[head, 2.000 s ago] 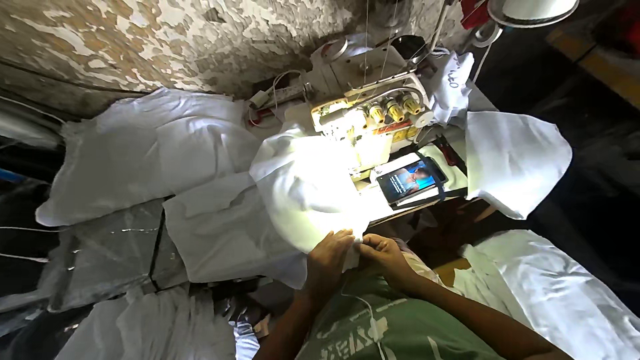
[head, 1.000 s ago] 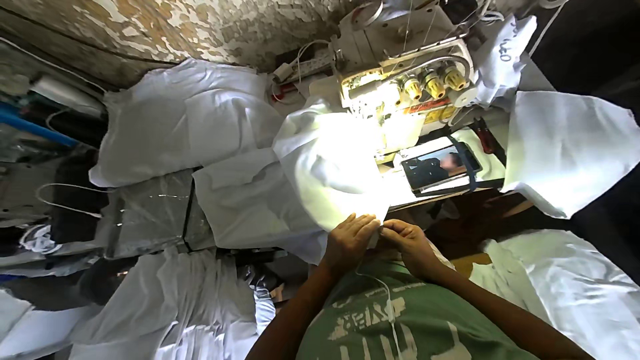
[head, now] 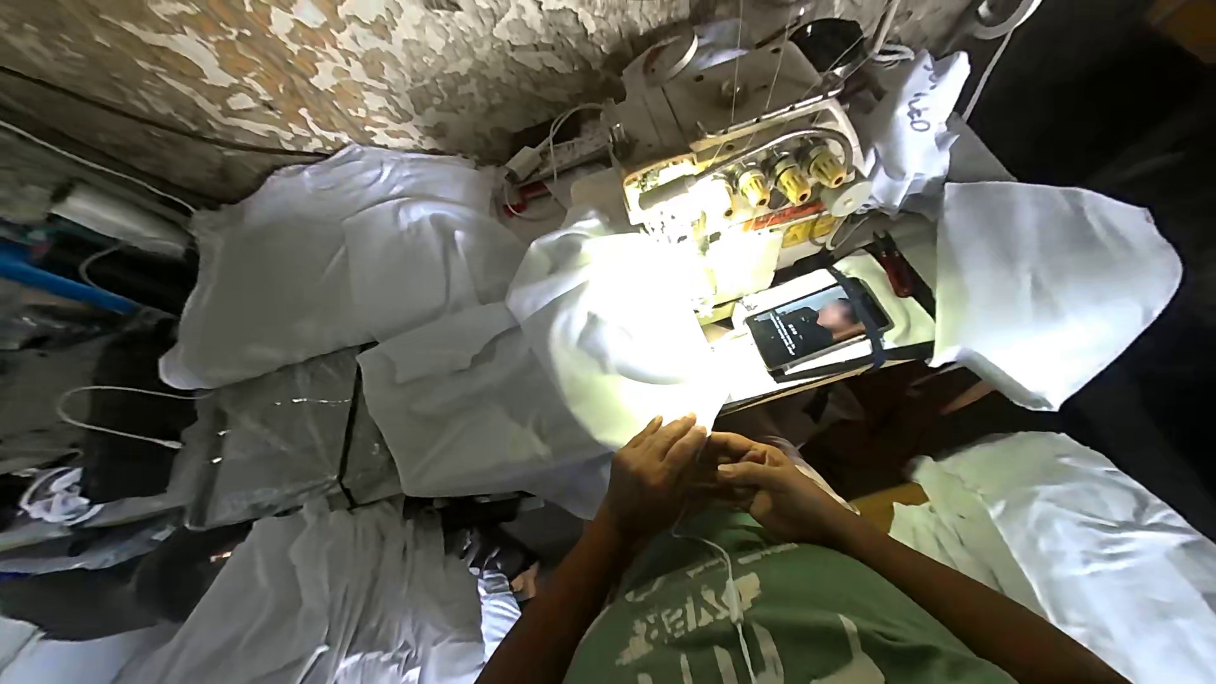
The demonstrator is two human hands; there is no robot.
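Note:
White fabric point(head: 617, 332) lies brightly lit in front of an overlock sewing machine point(head: 731, 161) with yellow tension dials. At the fabric's near edge is my left hand point(head: 655, 470), its fingers laid together over the cloth. Close beside it, my right hand point(head: 769, 480) has bent fingers and meets the left one near the same edge. What the fingertips of the right hand pinch is hidden. A smartphone point(head: 817, 323) under a dark strap rests right of the lit cloth, its screen on. Red-handled snips point(head: 893, 266) lie beyond the phone.
White cloth pieces point(head: 332, 256) are piled at the left, against the peeling wall point(head: 380, 66). Another white piece point(head: 1045, 275) hangs over the table's right end. More white cloth point(head: 1092, 532) lies low at the right, and a heap point(head: 313, 598) low at the left. An earphone cable point(head: 731, 589) runs down my shirt.
Both hands stay by the near edge of the lit fabric. The fingers of my right hand look more bent and spread than before. The phone's screen shows a different picture.

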